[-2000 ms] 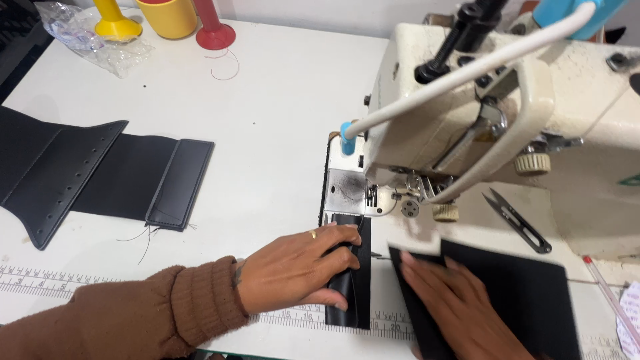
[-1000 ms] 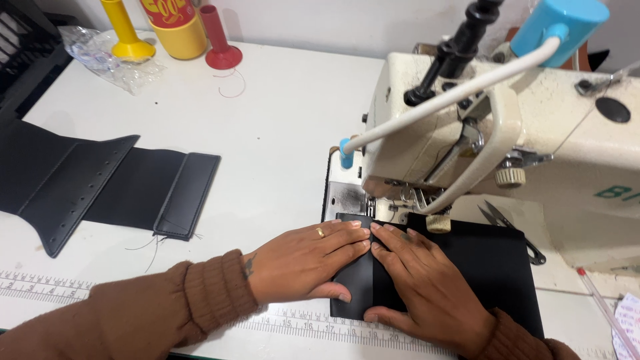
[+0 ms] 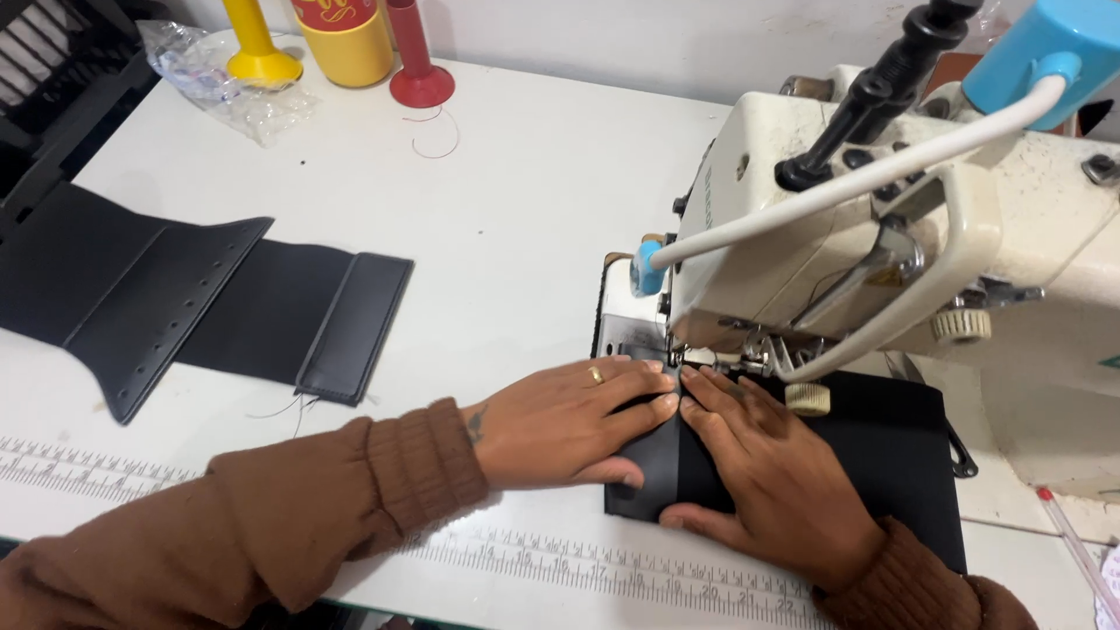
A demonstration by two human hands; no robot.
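Observation:
Black material, smooth strip at the left and matte fabric-like panel (image 3: 884, 437) at the right, lies under the front of a white sewing machine (image 3: 787, 254). My left hand (image 3: 569, 424) presses flat on the smooth strip (image 3: 643, 499), fingertips close to the presser foot (image 3: 678, 354). On the matte panel rests my right hand (image 3: 761, 464), its fingertips beside those of the left, just below the needle area. The needle itself is hard to make out. Further left lie stitched black leather-like pieces (image 3: 359, 324), one with a row of holes, with loose thread ends.
A yellow cone (image 3: 262, 66), a yellow container (image 3: 354, 52), a red thread cone (image 3: 423, 83) and a clear plastic bag (image 3: 236, 96) stand or lie at the back left. Black thread snips (image 3: 962, 455) are partly hidden at right, near a pen (image 3: 1076, 542). A ruler tape (image 3: 630, 577) runs along the front edge.
Two seconds ago my right hand was farther right with the panel, apart from the left; both came together at the strip by one second ago. The snips have become partly covered by the panel.

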